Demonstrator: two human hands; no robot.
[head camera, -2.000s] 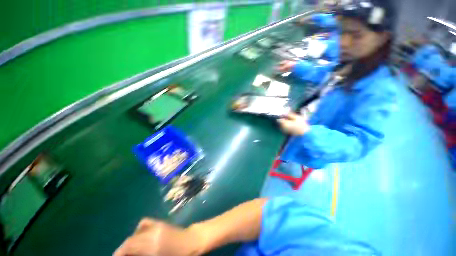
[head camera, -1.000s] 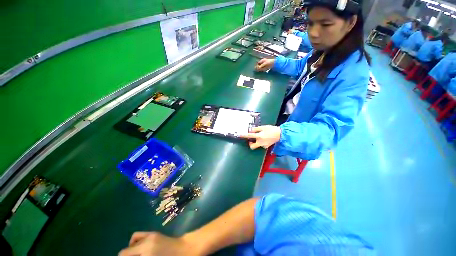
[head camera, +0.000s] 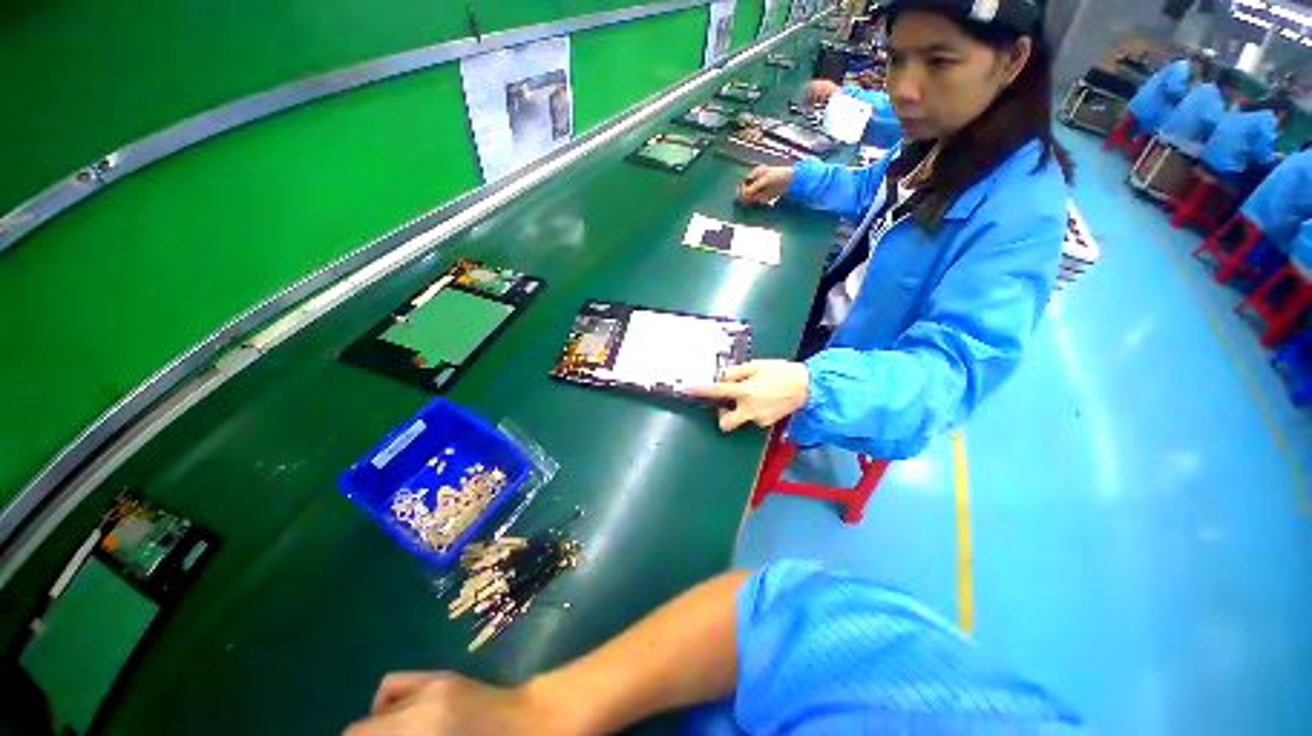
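Observation:
My right hand (head camera: 449, 707) is at the bottom edge, cut off; its fingertips and anything under them are hidden. My left hand is out of view. Beyond my right hand, a blue bin (head camera: 397, 498) with a pale label holds small beige bits. A loose pile of small black and tan wired parts (head camera: 504, 578) lies beside it on the green bench. Clear plastic (head camera: 530, 457) shows at the bin's right side. One tablet (head camera: 89, 647) with a pale green area lies at the lower left, partly cut off. Another such tablet (head camera: 449, 328) lies beyond the bin.
A neighbouring worker (head camera: 935, 273) in a blue smock rests a hand on a white-faced tablet (head camera: 665, 350). A white sheet (head camera: 734, 239) lies near their other hand. More tablets (head camera: 671, 151) lie farther along. A green panel (head camera: 288, 158) and metal rail run along the left; a red stool (head camera: 820, 482) stands right.
The two green-faced tablets near the bin have shifted slightly away along the bench, towards the far end. The bin and pile have stayed put. My right hand has barely moved.

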